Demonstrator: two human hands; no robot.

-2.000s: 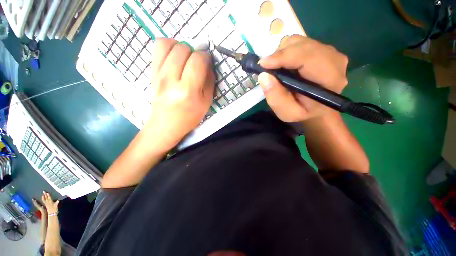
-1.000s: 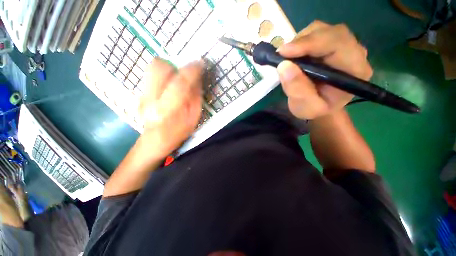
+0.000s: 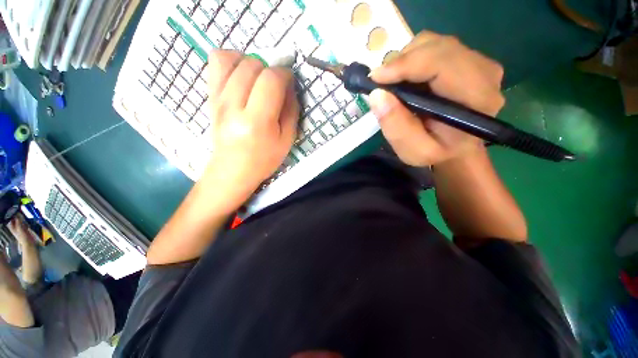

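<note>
A white carrier tray with round holes along its edges lies tilted in view and holds green-edged circuit board panels. My right hand holds the black soldering iron like a pen. The iron's thin metal tip points left, close to my left fingertips over the panel. My left hand is curled over the panel, a green band on one finger. A thin solder wire runs in from the left toward the tray. My left fingertips are partly hidden, so their grip on the wire is not visible.
Stacked white trays stand at the upper left. Another pile of trays with a filled panel lies at the left. Another person's grey sleeve and forearm show at the lower left. A brown box is at the upper right.
My left hand, blurred a second ago, is sharp and its fingers are beside the iron tip. The iron has moved left and slightly down from one second ago. The other person's arm has shifted.
</note>
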